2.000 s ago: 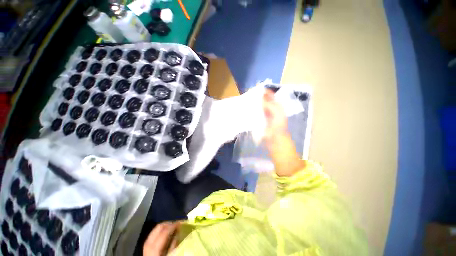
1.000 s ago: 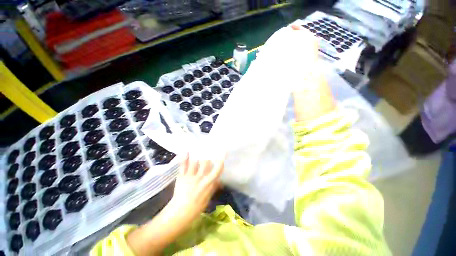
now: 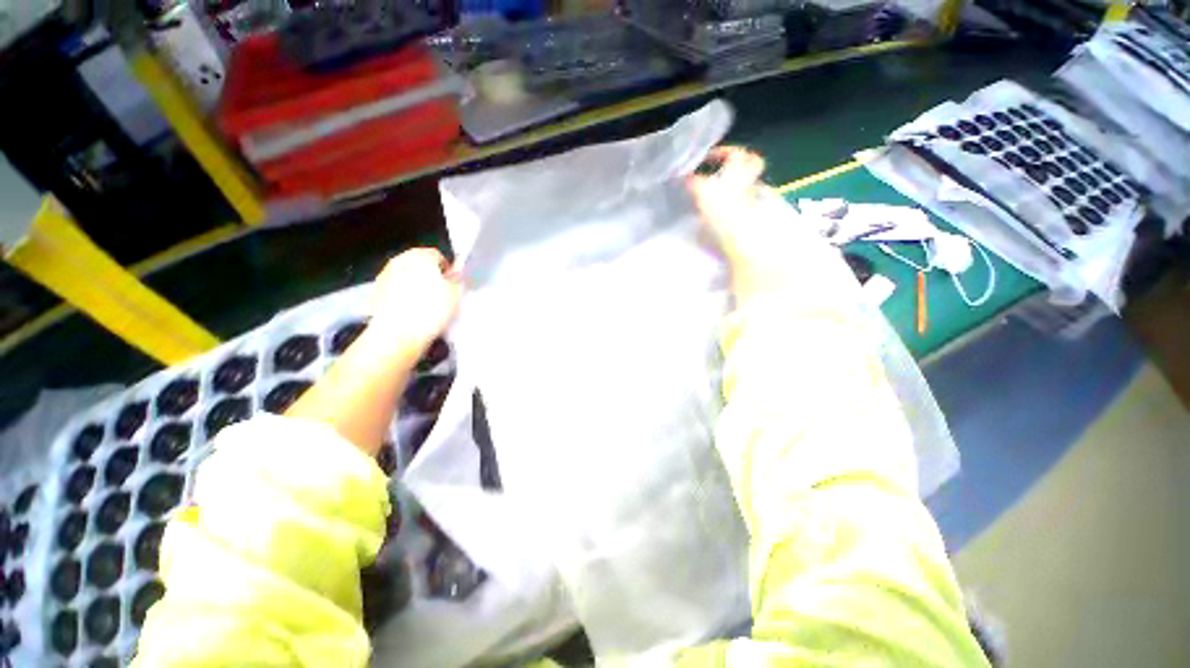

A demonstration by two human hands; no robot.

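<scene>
A large thin white liner sheet (image 3: 600, 379) hangs stretched between my hands in the middle, its lower part drooping towards me. My left hand (image 3: 420, 294) grips its upper left corner. My right hand (image 3: 731, 183) grips its upper right edge. A whitish pocketed tray (image 3: 196, 424) with rows of black round parts (image 3: 159, 496) lies at the left. The sheet and my left sleeve cover the tray's right part. A small folded flap of white sheet lies over some of the parts.
Another filled tray (image 3: 1044, 163) lies at the far right. A white cable (image 3: 972, 272) and an orange stick (image 3: 921, 303) lie on the green mat (image 3: 900, 326). Yellow posts (image 3: 111, 281) and a red stack (image 3: 342, 115) stand at the back left.
My left hand has moved up and now holds the sheet's corner. My right hand has moved left in the view. The sheet is spread wider, and the view has turned and shifted.
</scene>
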